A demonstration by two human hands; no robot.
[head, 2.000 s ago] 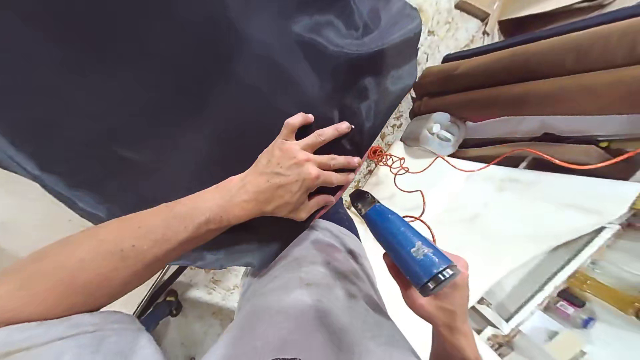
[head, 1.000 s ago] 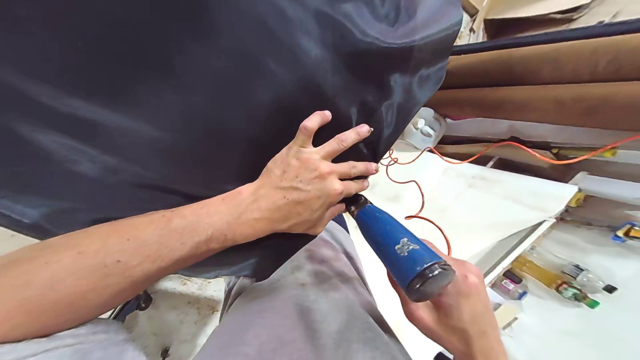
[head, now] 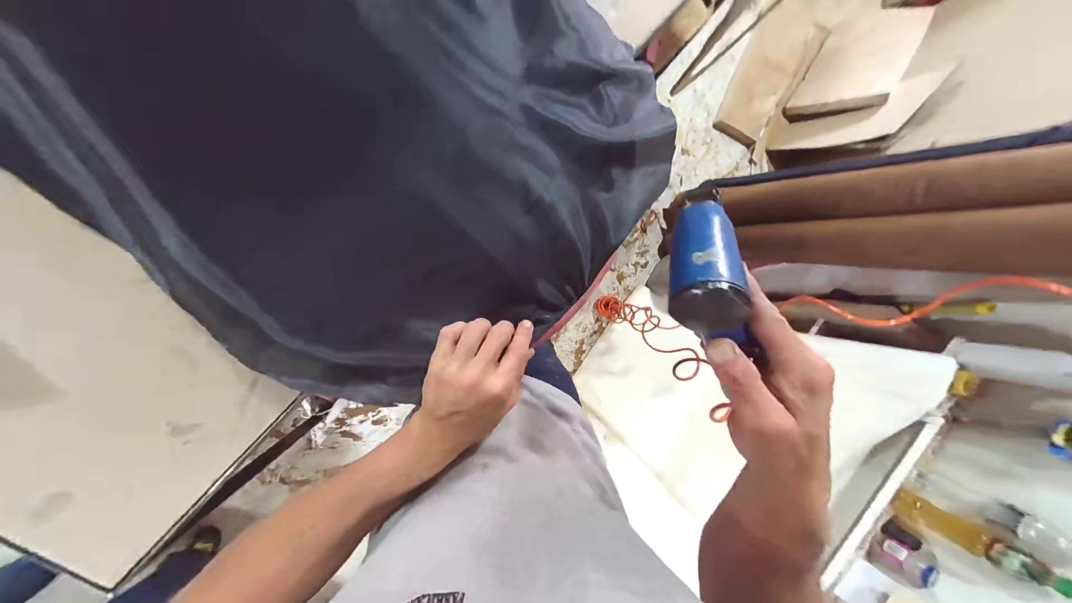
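My left hand [head: 473, 373] is closed on the near edge of a large dark fabric [head: 360, 193], beside a pink strip [head: 578, 310] that runs along the edge. The fabric spreads over the left and middle of the view, with folds gathered at its right side. In my right hand [head: 775, 385] is a blue pneumatic stapler [head: 708, 251], held up to the right of the fabric and apart from it. Its dark nose points away from me. A coiled orange air hose [head: 645, 322] hangs below and behind the tool.
Brown fabric rolls [head: 904, 209] lie at the right, under wooden boards [head: 779, 75]. A white sheet [head: 879, 368] covers a surface at the lower right, near several bottles [head: 946, 519]. A pale panel [head: 109, 377] stands at the left.
My left hand has gone from lying spread on the fabric to gripping its near edge. The stapler has moved away from the fabric's edge, where it was close to my left fingers.
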